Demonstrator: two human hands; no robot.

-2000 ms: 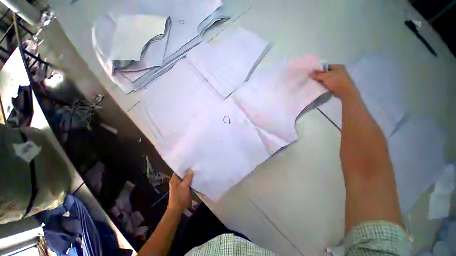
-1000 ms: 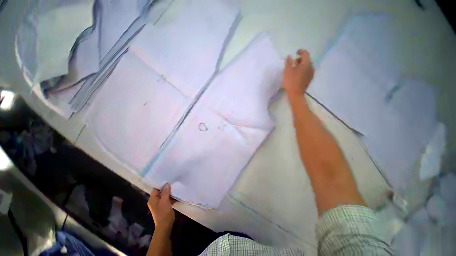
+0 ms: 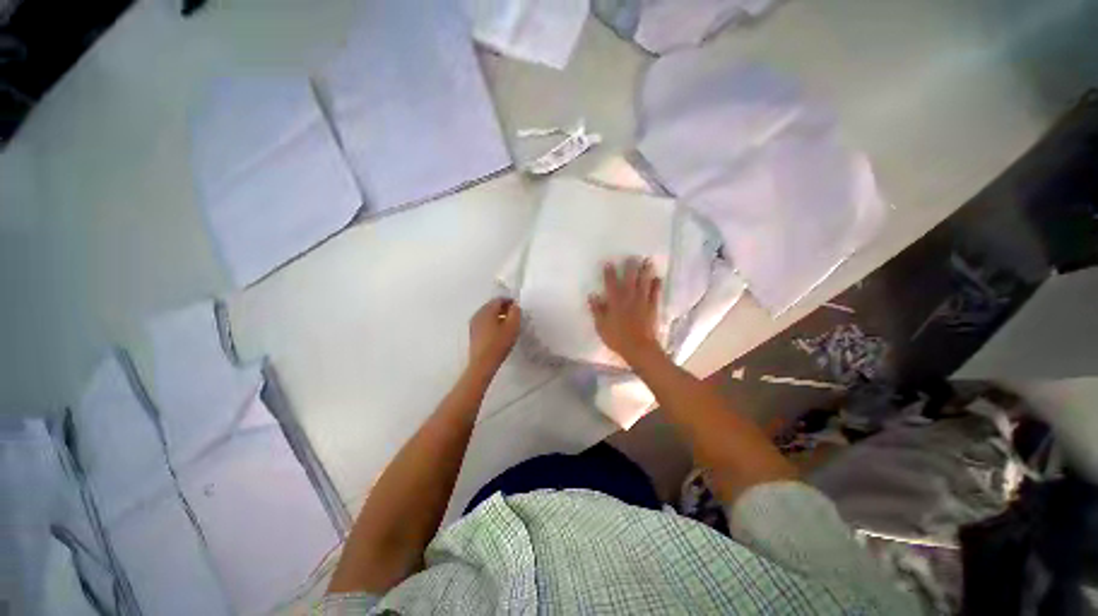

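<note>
A squarish creamy white folded bundle lies on the pale table in front of me, with layered edges and white flaps sticking out around it. My right hand lies flat on top of the bundle with the fingers spread. My left hand is at the bundle's left edge with its fingers curled; whether it grips the edge does not show clearly. A small white twisted clump of strips lies just beyond the bundle.
Pale lilac body panels lie at the left. Pale stacks lie beyond, and a rounded pale panel is at the right, near the table edge. Scraps litter the dark floor at the right.
The view has swung right. Both hands have left the lilac body panel, which now lies among the stacks at the left, and are at the folded bundle.
</note>
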